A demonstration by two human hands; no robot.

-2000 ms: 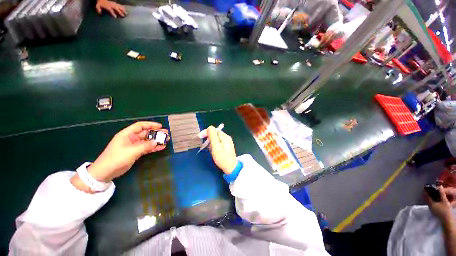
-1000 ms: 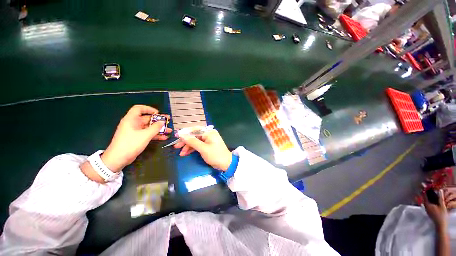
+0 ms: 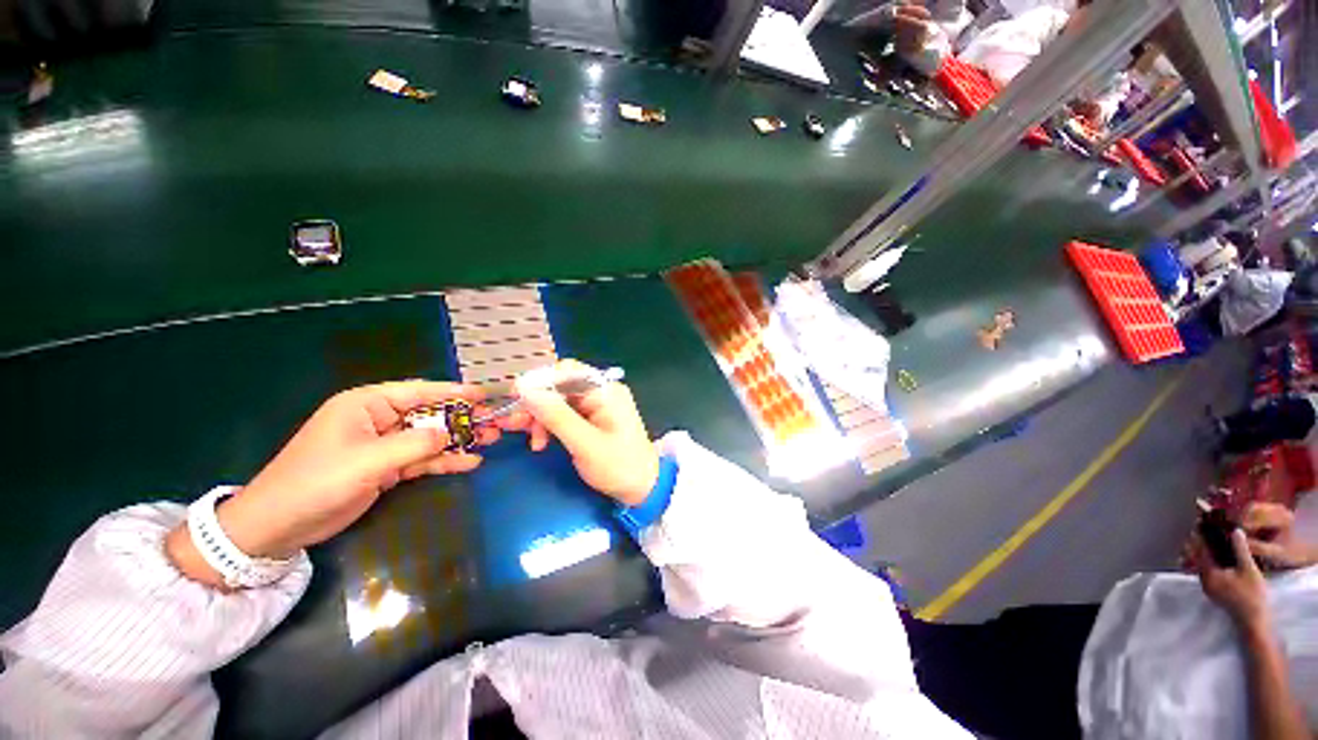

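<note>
My left hand (image 3: pixel 362 451), with a white wristband, holds a small device module (image 3: pixel 445 422) between thumb and fingers. My right hand (image 3: pixel 590 428), with a blue wrist strap, holds slim tweezers (image 3: pixel 581 379) with a whitish grip. The tweezers' tip is at the module's right side; whether it touches is too small to tell. Beige-grey adhesive strips (image 3: pixel 500 333) lie just beyond my hands, and the blue release liner (image 3: pixel 538 499) extends below them. A faint amber sticker sheet (image 3: pixel 412 564) lies left of the liner.
Orange stickers (image 3: pixel 755 364), a crumpled clear bag (image 3: pixel 834 341) and a spare strip sheet (image 3: pixel 879 442) lie right, near a metal post (image 3: pixel 997 138). A module (image 3: pixel 315 242) sits beyond my left hand, several more farther off. A red tray (image 3: pixel 1125 301) and a person's hands (image 3: pixel 1236 564) are at right.
The module has gone from being held apart from the tweezers to meeting their tip, and my hands are now close together. The camera view has shifted.
</note>
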